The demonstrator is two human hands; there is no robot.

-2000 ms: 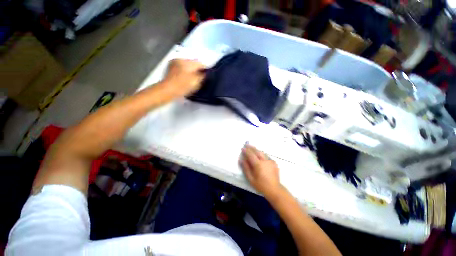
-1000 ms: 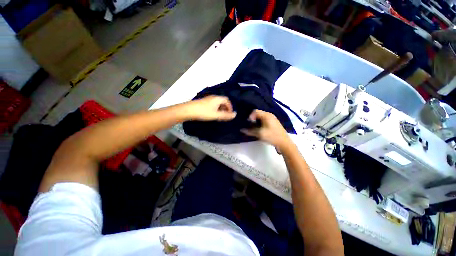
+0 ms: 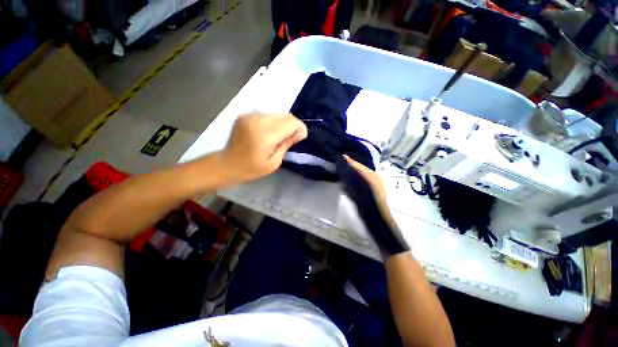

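A dark garment piece [image 3: 317,101] lies bunched on the white table left of the sewing machine [image 3: 474,152], with a pale band on its near side. My left hand [image 3: 261,146] is raised over its left side, fingers curled together; whether they pinch anything is unclear. A thin pale line shows beside the fingertips. My right hand [image 3: 377,186] is at the garment's right side, gripping a dark part of it that drapes over the palm towards the wrist. The fingertips are hidden by cloth. The needle area is too small to read.
Dark-handled snips [image 3: 417,181] lie by the needle. Dark strips [image 3: 466,207] are bundled under the machine arm. A yellow-labelled item [image 3: 518,252] and dark bundle [image 3: 562,274] lie right. A pale blue trough [image 3: 400,71] runs behind; a red basket [image 3: 105,177] stands left.
My left hand has lifted off the garment. My right hand has turned and now has dark cloth over it. A pale band shows on the garment's near side.
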